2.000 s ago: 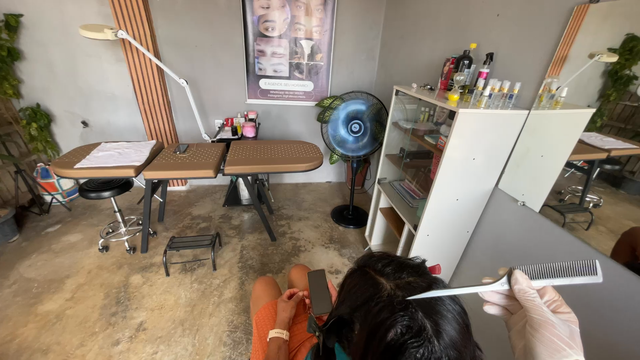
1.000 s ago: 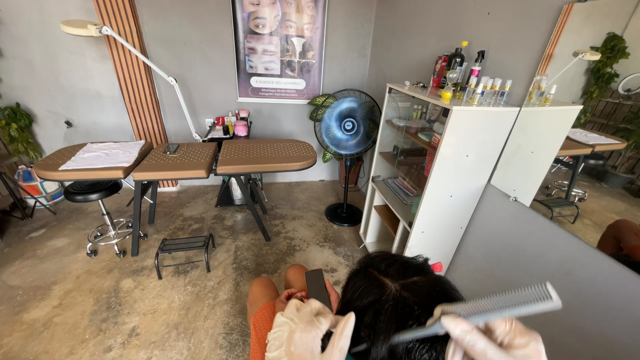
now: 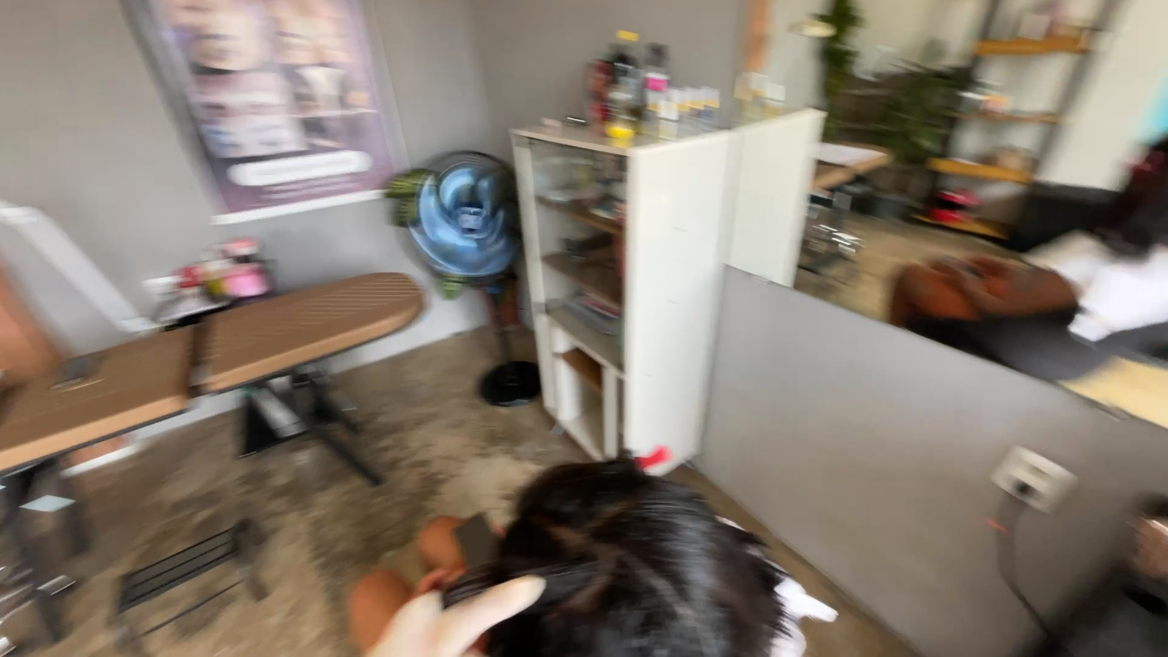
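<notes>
The dark-haired head (image 3: pixel 630 557) of a seated person is at the bottom middle, with a parting line visible in the hair. My left hand (image 3: pixel 470 616), in a pale glove, lies against the hair on the left side, its thumb stretched over it; blur and the frame edge hide whether the fingers grip a lock. A pale, blurred shape (image 3: pixel 803 602) at the right side of the head may be my gloved right hand; I cannot tell. The comb cannot be made out. A red clip (image 3: pixel 653 457) shows at the top of the head. A dark phone (image 3: pixel 477 540) is by the person's knees.
Ahead stand a white cabinet (image 3: pixel 675 301) with bottles on top and a running fan (image 3: pixel 467 216). Brown padded tables (image 3: pixel 310 324) and a black step stool (image 3: pixel 182 566) are on the left. On the right are a mirror (image 3: pixel 876 246) and a wall socket (image 3: pixel 1034 477).
The view has swung to the right. The comb, earlier in my right hand over the hair, no longer shows plainly. My left hand, absent two seconds ago, is now against the hair.
</notes>
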